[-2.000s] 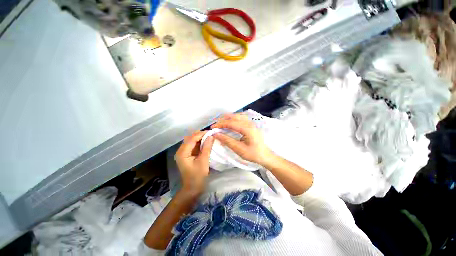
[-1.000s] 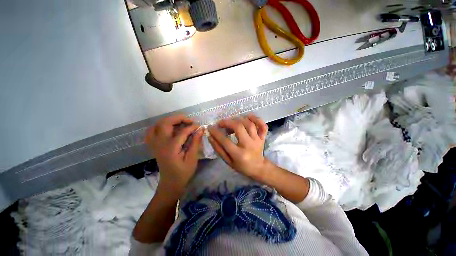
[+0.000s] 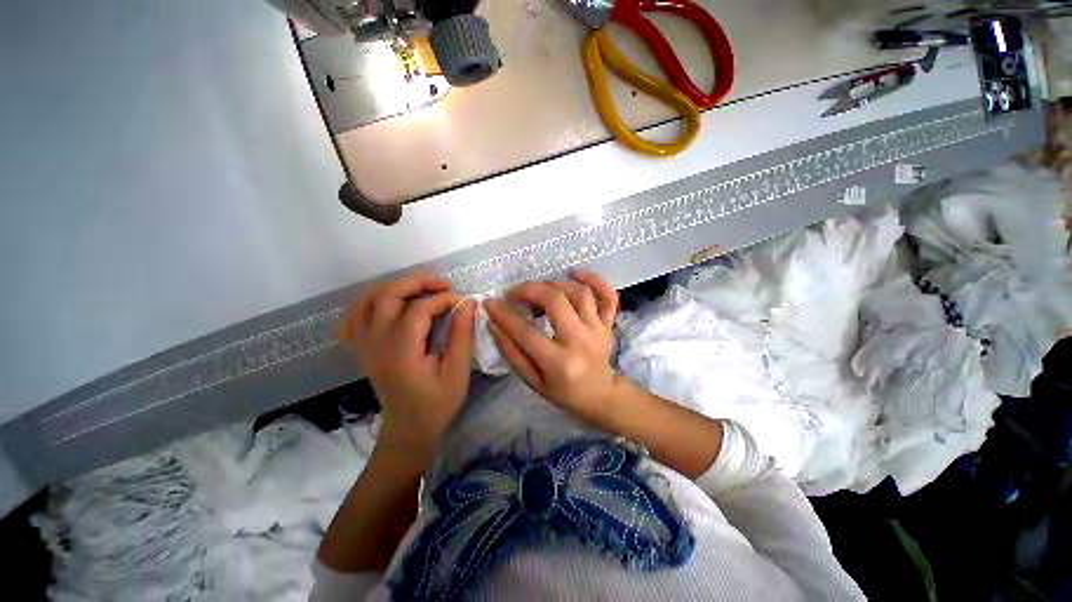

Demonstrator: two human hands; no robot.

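Observation:
My left hand [image 3: 411, 347] and my right hand [image 3: 564, 347] are close together at the table's front edge. Between their fingertips they pinch a small part of a white fabric piece [image 3: 491, 350], which hangs down between the hands toward my lap. The fingers hide most of the pinched part. The grey ruler strip [image 3: 658, 223] with its printed scale runs along the table edge just beyond the fingertips.
The machine's needle area [image 3: 406, 59] is lit at the top, beside a grey ribbed knob [image 3: 464, 49]. Scissors [image 3: 611, 100] with red and yellow loops, snips [image 3: 872, 87] and a black parts tray [image 3: 1002, 71] lie rightward. White ruffled heaps [image 3: 764, 341] lie right and lower left [image 3: 200, 517].
From two seconds ago, both hands have moved from the lap side up to the table edge, and less fabric shows between them. The view has shifted. Over the last second the hands have barely moved.

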